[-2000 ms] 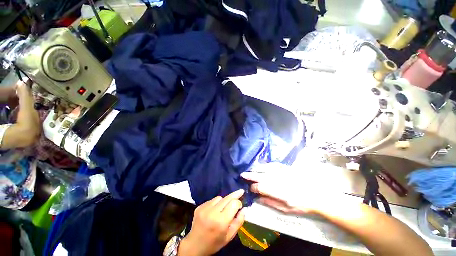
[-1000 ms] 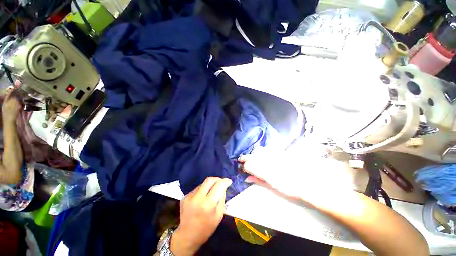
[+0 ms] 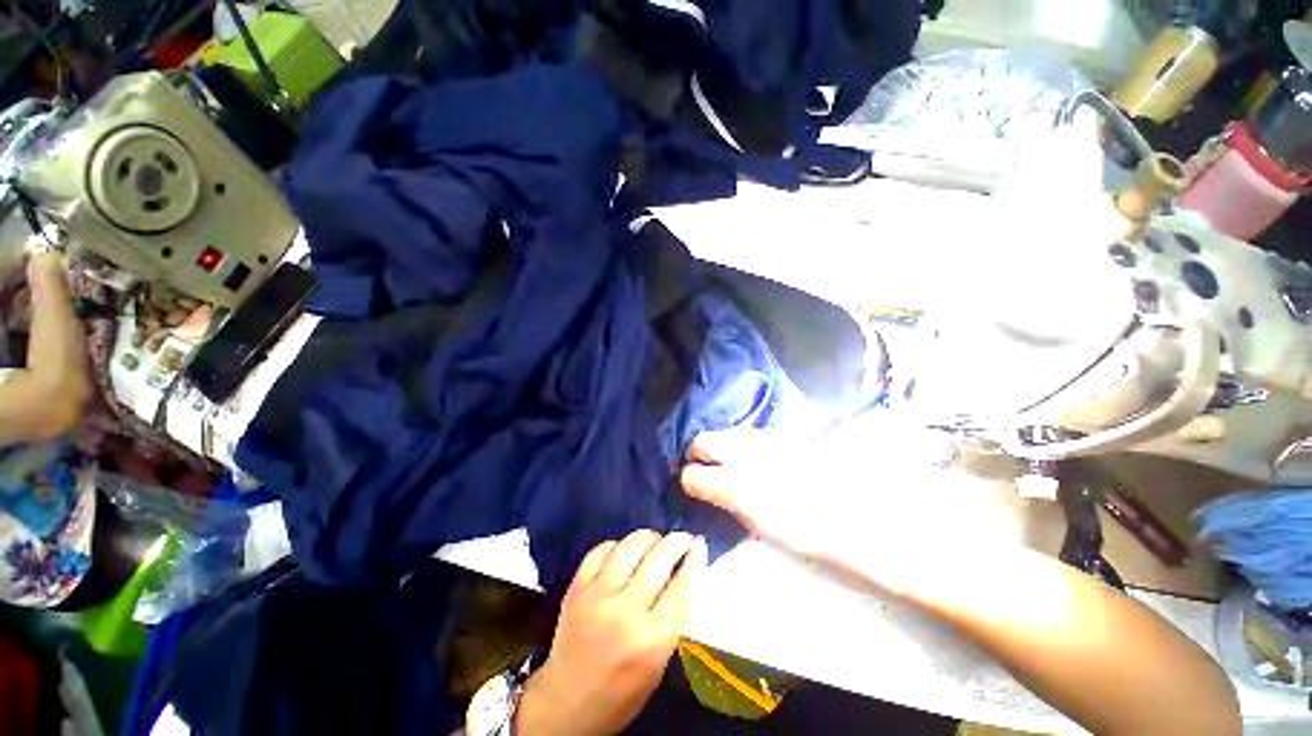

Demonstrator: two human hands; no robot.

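Note:
A navy garment piece point(image 3: 561, 388) lies in a large soft heap left of the sewing machine point(image 3: 1065, 345). A lighter blue lining point(image 3: 731, 377) shows inside it under the bright lamp glare. My left hand point(image 3: 622, 611) is at the table's front edge, fingers bent and pinching the garment's lower edge. My right hand point(image 3: 734, 482) is above and right of it, thumb and fingers closed on the same navy fabric near the lining. Glare washes out the back of my right hand and hides the needle area.
Black shears point(image 3: 1082, 525) and a dark red tool point(image 3: 1144, 521) lie under the machine arm, near a light blue yarn bundle point(image 3: 1266, 539). A neighbouring machine point(image 3: 166, 187), a black phone point(image 3: 252, 334) and another person's arm point(image 3: 51, 352) are at left. A plastic bag point(image 3: 957, 115) lies behind.
My right hand has moved slightly up and left along the fabric. My left hand moved left, then back a little to the right, still at the garment's lower edge.

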